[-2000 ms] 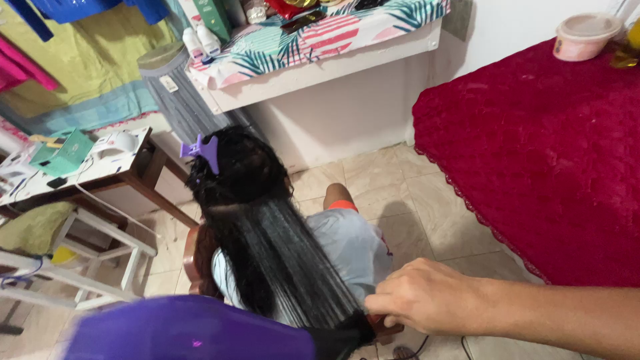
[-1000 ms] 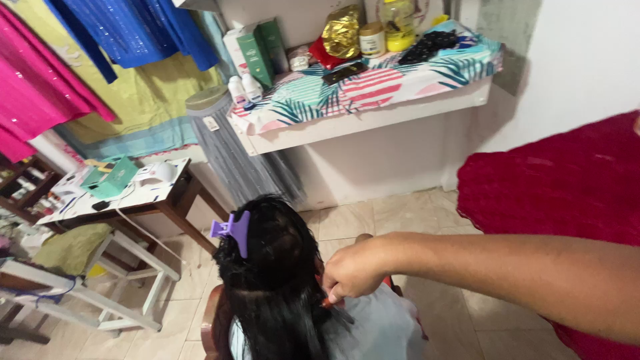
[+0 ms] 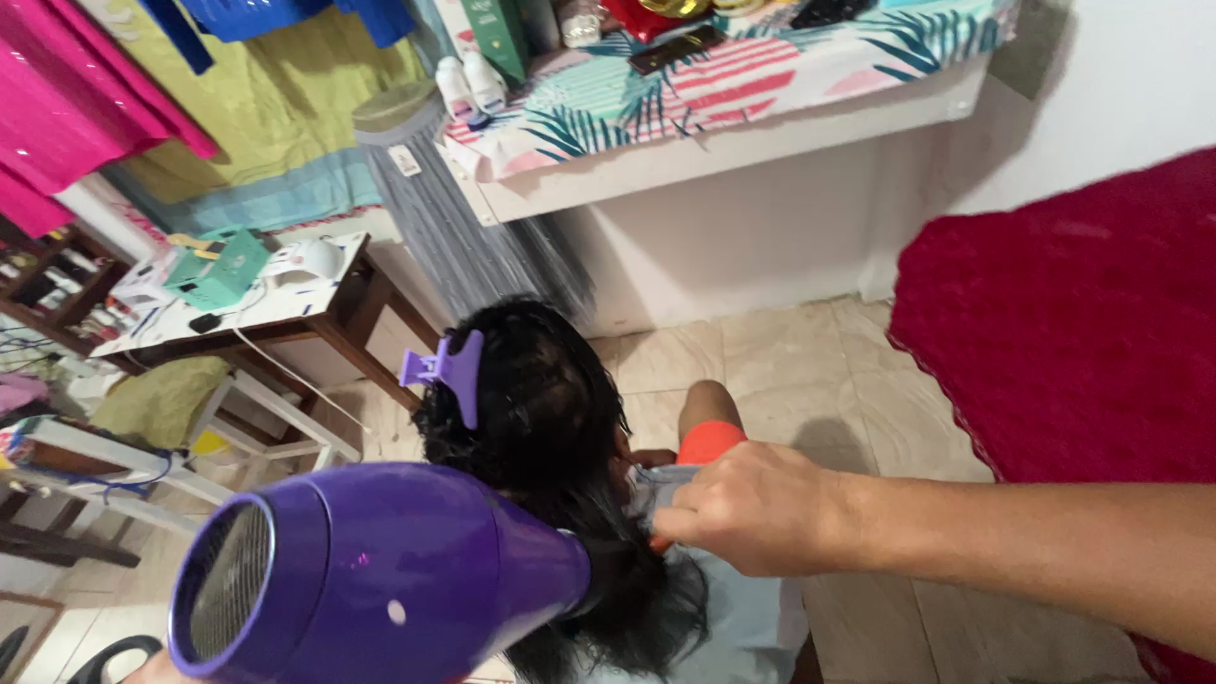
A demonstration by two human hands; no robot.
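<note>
A purple hair dryer (image 3: 399, 570) fills the lower left, its nozzle against the dark hair (image 3: 617, 589) of a seated person. Only a little of my left hand (image 3: 160, 669) shows at the bottom edge, by the dryer's rear; its grip is mostly hidden. My right hand (image 3: 750, 508) is closed beside the hair, right of the nozzle, on what appears to be a brush; a small orange-red part shows under the fingers and the rest is hidden. A purple claw clip (image 3: 454, 372) holds hair up on the left of the head.
Ahead is a wall shelf (image 3: 722, 166) with a patterned cloth, bottles and boxes. A table (image 3: 332, 275) holding a turquoise box (image 3: 218, 269) and a white stool (image 3: 275, 418) stand left. Red cloth (image 3: 1064, 332) covers a surface at right; a grey skirt (image 3: 456, 218) hangs by the shelf.
The dryer, out of view one second ago, is back at the lower left against the hair. Two seconds ago my right hand was at the hair's lower ends; now it is nearer the head.
</note>
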